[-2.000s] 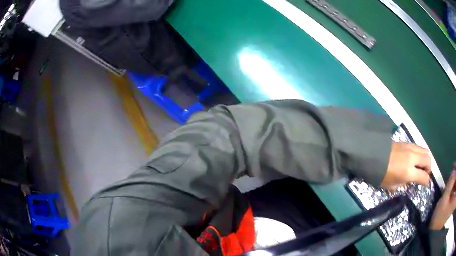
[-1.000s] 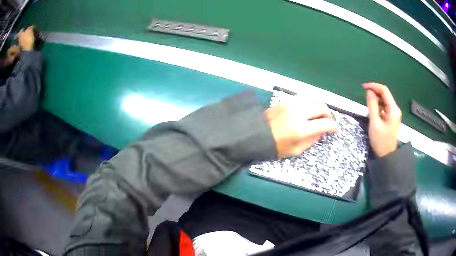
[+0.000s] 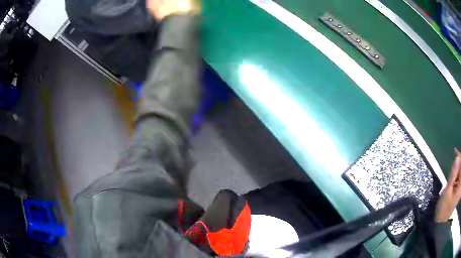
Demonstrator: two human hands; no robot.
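A flat black tray (image 3: 358,193) full of tiny silver parts (image 3: 394,169) lies on the green bench at the right; a dark blurred strap crosses its lower part. My left hand (image 3: 174,7) is at the top left, away from the tray, blurred and cut off by the top edge; whether it holds anything cannot be told. My right hand (image 3: 449,194) is beside the tray's right side, partly cut off by the right edge. Its fingers point up, and what they hold cannot be made out.
A grey metal strip (image 3: 353,40) with a row of dots lies on the darker green belt, beyond the white edge strip (image 3: 349,59). Another person in dark clothing (image 3: 108,17) is at the top left. A blue stool (image 3: 44,220) stands on the floor. Blue packets are at the far right corner.
My left hand has left the tray and swung far left, towards the other person. The view has turned left since one second ago. My right hand remains by the tray.
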